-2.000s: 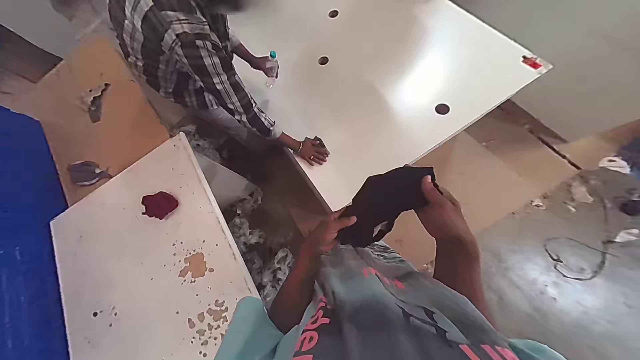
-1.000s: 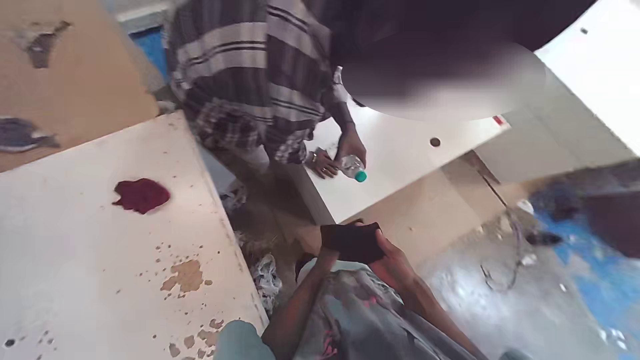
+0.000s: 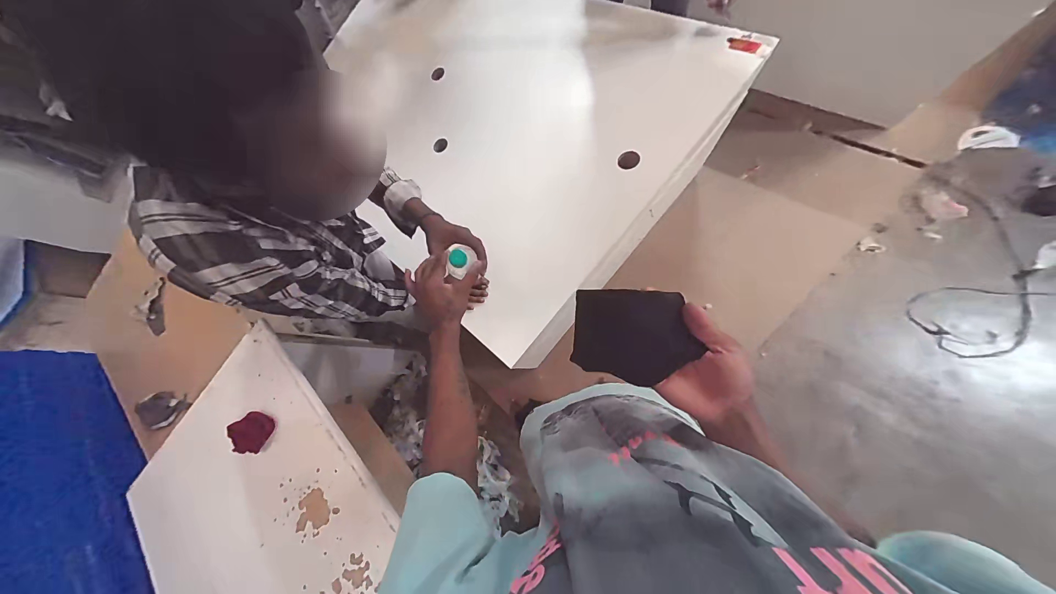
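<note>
My left hand [image 3: 439, 290] reaches forward over the corner of a large white panel [image 3: 528, 206] and has its fingers on a clear bottle with a green cap [image 3: 459, 259]. A co-worker in a checked shirt [image 3: 247, 256] has a hand [image 3: 454, 238] on the same bottle. In my right hand [image 3: 716, 373] lies a folded black cloth [image 3: 635, 334], pinned by the thumb, near the right edge of the panel. A crumpled dark red cloth [image 3: 251, 432] rests on a smaller white board [image 3: 330, 445] at the lower left.
The large panel has several round holes and a red sticker [image 3: 744, 45] at its far corner. Crumpled plastic scraps [image 3: 495, 478] lie between the boards. At the right, a thin cable [image 3: 973, 322] loops on the grey floor. A blue surface [image 3: 62, 470] is at the far left.
My left hand has left the black cloth and moved forward to the bottle, which the co-worker held before. The cloth, earlier in both my hands, is now in the right alone.
</note>
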